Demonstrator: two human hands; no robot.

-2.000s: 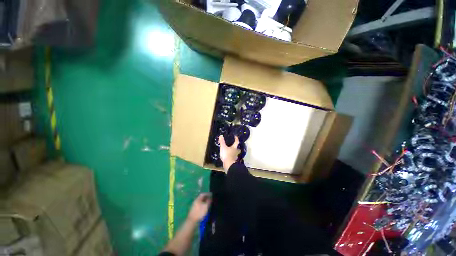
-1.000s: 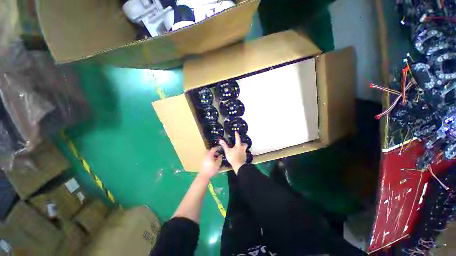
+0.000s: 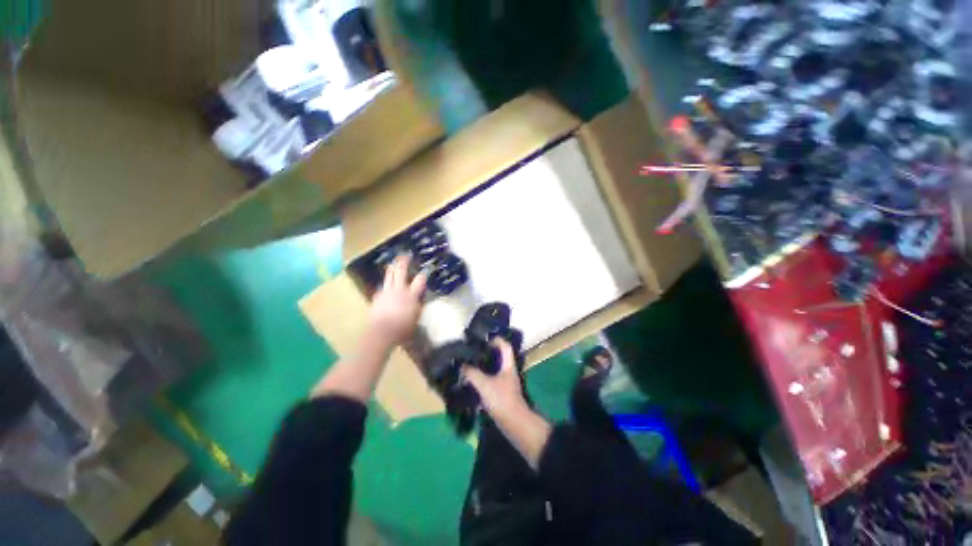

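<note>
Black camera heads (image 3: pixel 442 267) stand in the open packing carton (image 3: pixel 469 155), at its left end beside a flat white layer sheet (image 3: pixel 533 240). My left hand (image 3: pixel 397 304) reaches over the carton's left edge with its fingers on the heads; blur hides whether it grips one. My right hand (image 3: pixel 499 382) holds a bunch of black camera heads (image 3: pixel 458 368) at the carton's near edge, partly over the sheet's corner. The exact number held is unclear.
A deep carton (image 3: pixel 117 149) with white housings (image 3: pixel 293 75) stands at upper left. At right are a heap of LED light boards (image 3: pixel 831 117), red and pale lead wires (image 3: pixel 698 171) and a red mat (image 3: pixel 826 373). A blue stool (image 3: pixel 661 443) is below.
My right hand has lifted several camera heads from the rows to the near edge. My left hand has moved to the remaining heads farther up. The view has turned and shifted.
</note>
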